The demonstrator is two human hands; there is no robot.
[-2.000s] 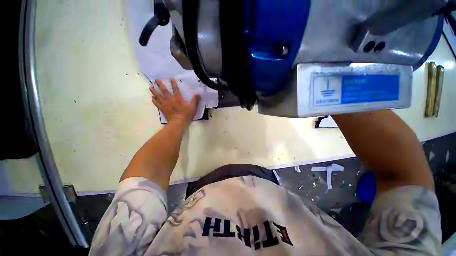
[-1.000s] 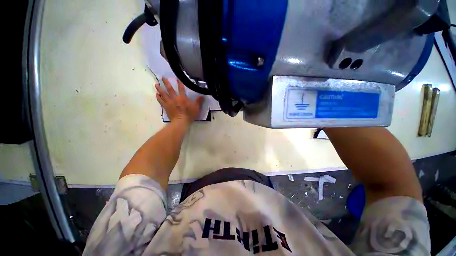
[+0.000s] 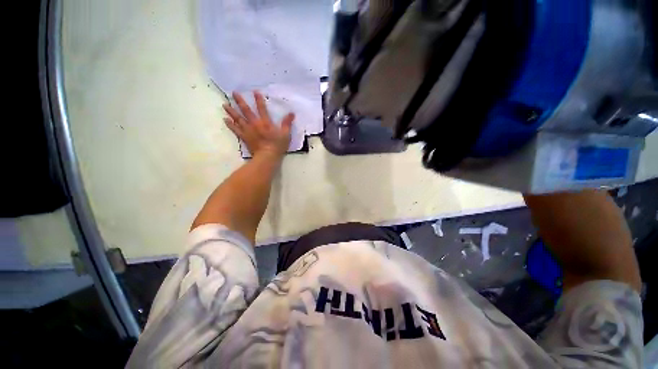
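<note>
My left hand [image 3: 261, 130] lies flat with fingers spread on the near end of the white paper marker [image 3: 270, 65]. A thin black edge of the fabric lay shows under the paper by the hand. The blue and silver cutting machine [image 3: 552, 79] fills the upper right, partly blurred. Its flat grey base plate [image 3: 364, 138] sits on the table just right of the paper's edge. My right forearm reaches up behind the machine's silver box; my right hand is hidden by the machine.
The cream-white table [image 3: 144, 158] has a metal rail [image 3: 68, 158] curving down its left side. White scraps [image 3: 485, 238] lie on the dark floor beyond the near edge. A blue bin [image 3: 542, 263] stands at the lower right.
The machine has moved right, uncovering more paper and the base plate. My left hand stays on the paper. The gold-brown bars at the right are no longer visible.
</note>
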